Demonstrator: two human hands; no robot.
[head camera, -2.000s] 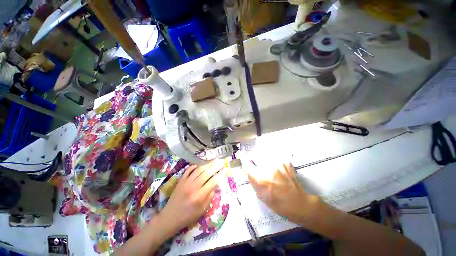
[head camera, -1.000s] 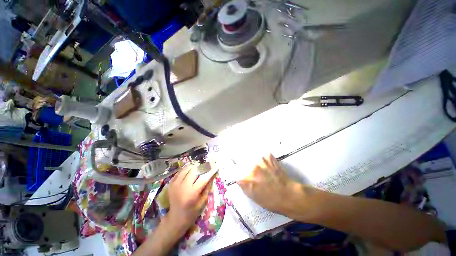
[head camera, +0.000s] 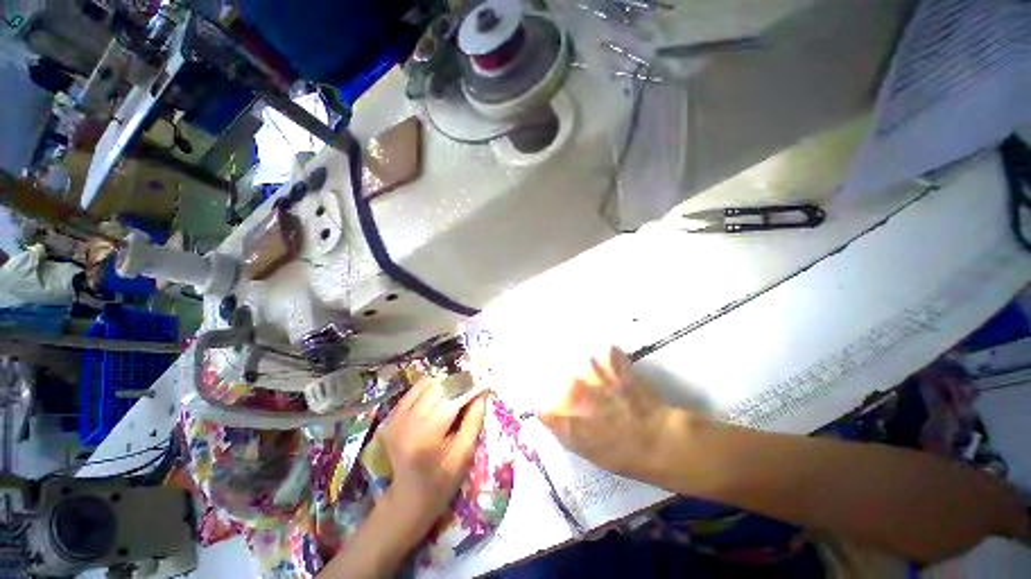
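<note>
Floral cloth (head camera: 266, 469) lies heaped left of and below the needle area of the white sewing machine (head camera: 486, 215). My left hand (head camera: 427, 435) rests on the cloth, fingertips together close to the presser foot (head camera: 452, 360), which is partly hidden. A narrow floral strip (head camera: 522, 441) runs from the fingertips toward the table's front edge. My right hand (head camera: 611, 413) is right of the needle area, fingers bent down at the white table; glare washes out its fingertips, so I cannot tell whether it holds anything.
Thread snips (head camera: 755, 217) lie on the table behind my right hand. Black scissor handles (head camera: 1017, 192) are at the far right. A bobbin (head camera: 491, 40) sits on the machine top, with thin metal pieces beside it. A printed sheet (head camera: 961, 91) is at upper right. Another machine (head camera: 107, 526) stands at lower left.
The view has turned and shifted toward the right, so the machine head shows further left and more tilted. Both hands stay near the needle area, my left hand still on the cloth.
</note>
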